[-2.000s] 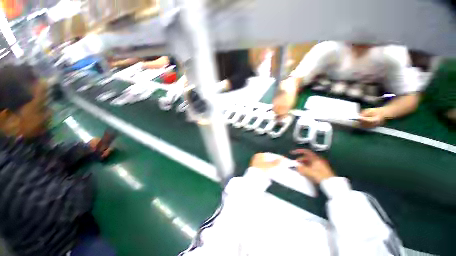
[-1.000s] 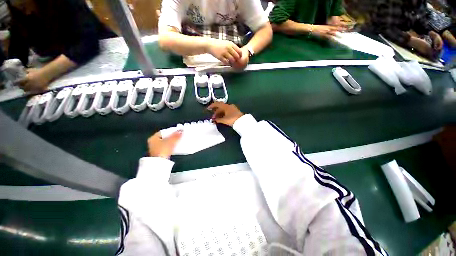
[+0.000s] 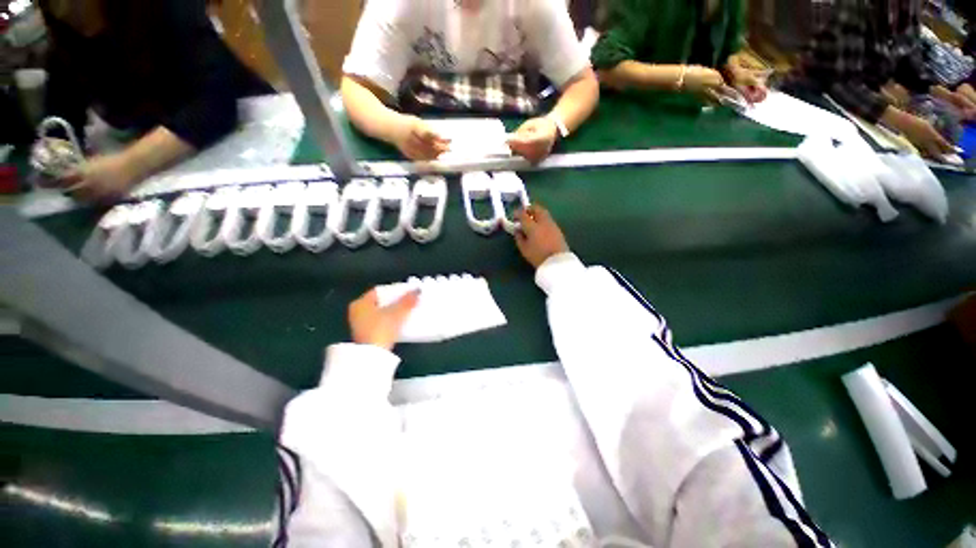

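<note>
My left hand (image 3: 379, 317) grips the left end of a white sticker sheet (image 3: 455, 310), whose top edge shows a row of small tabs. My right hand (image 3: 538, 233) is stretched forward with its fingertips at the lower right of a white oval plastic housing (image 3: 514, 200). Whether a small label is at the fingertips cannot be told. Another housing (image 3: 481, 203) lies just left of it. A row of several more housings (image 3: 426, 211) lies further left on the green belt.
A grey post (image 3: 161, 326) crosses the left side. Co-workers sit opposite; one holds a white sheet (image 3: 471, 140). Translucent bagged units (image 3: 856, 177) lie far right. Curled white sheets (image 3: 886, 434) lie lower right. A printed sheet (image 3: 487, 471) is on my lap.
My right hand has moved from the sheet forward to the right housing. The lone housing seen on the right a second ago is out of sight. The co-worker opposite now holds up a sheet.
</note>
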